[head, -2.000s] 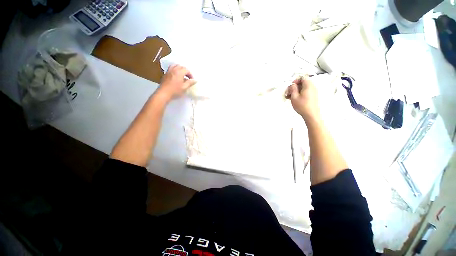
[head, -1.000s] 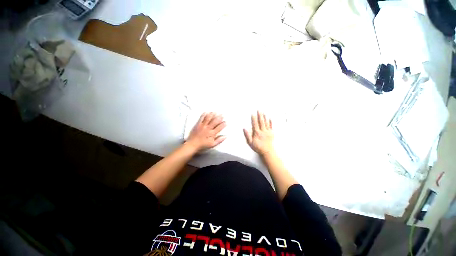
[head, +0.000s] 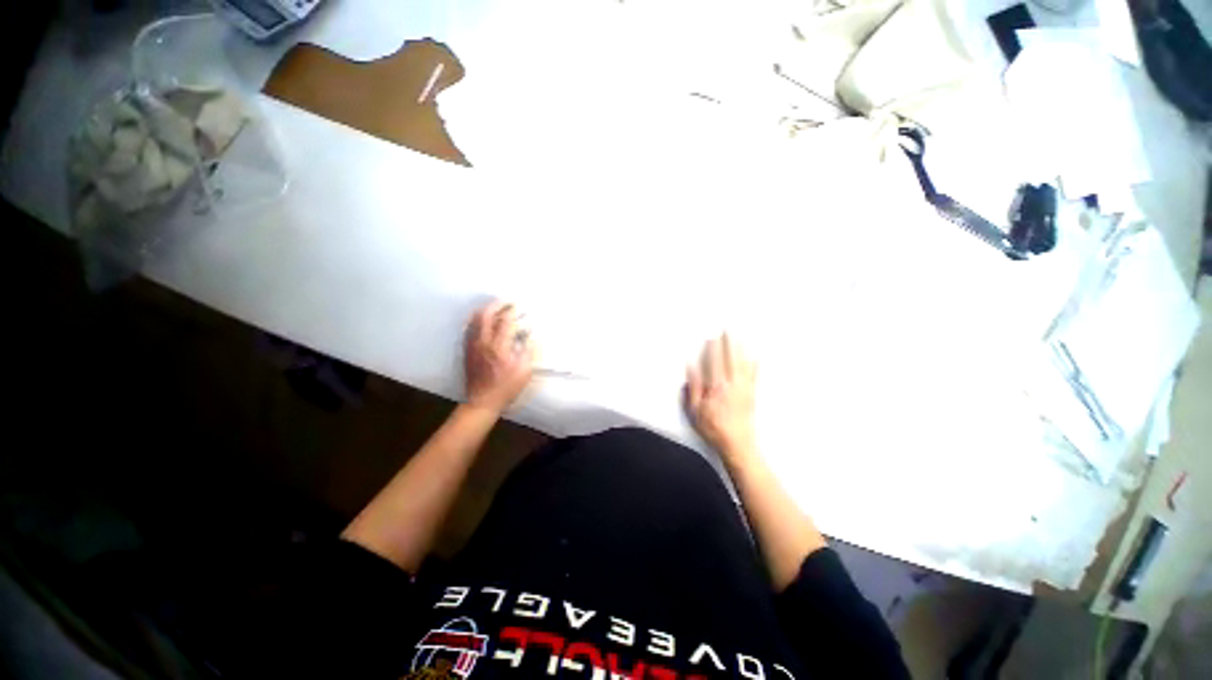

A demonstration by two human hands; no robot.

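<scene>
Pale cloth (head: 605,312) lies on the glaring white tabletop between my hands, near the front edge; its outline nearly vanishes and only a short edge shows beside my left hand. My left hand (head: 499,356) is at the cloth's left side with its fingers curled; whether it pinches the cloth cannot be told. My right hand (head: 722,388) rests on the white surface to the right, palm down, slightly blurred, with its fingers apart and nothing seen in it.
Shears (head: 960,213) and a black block (head: 1033,219) lie at the right, beside white paper sheets (head: 1123,352). Cream fabric pieces (head: 904,67) lie at the far side. A brown card piece (head: 372,100), a clear bag of beige cloth (head: 166,160) and a calculator (head: 266,11) are at the left.
Both hands have come from the far part of the cloth to near the table's front edge. Since the last earlier frame, my left hand's fingers have curled and it has shifted left.
</scene>
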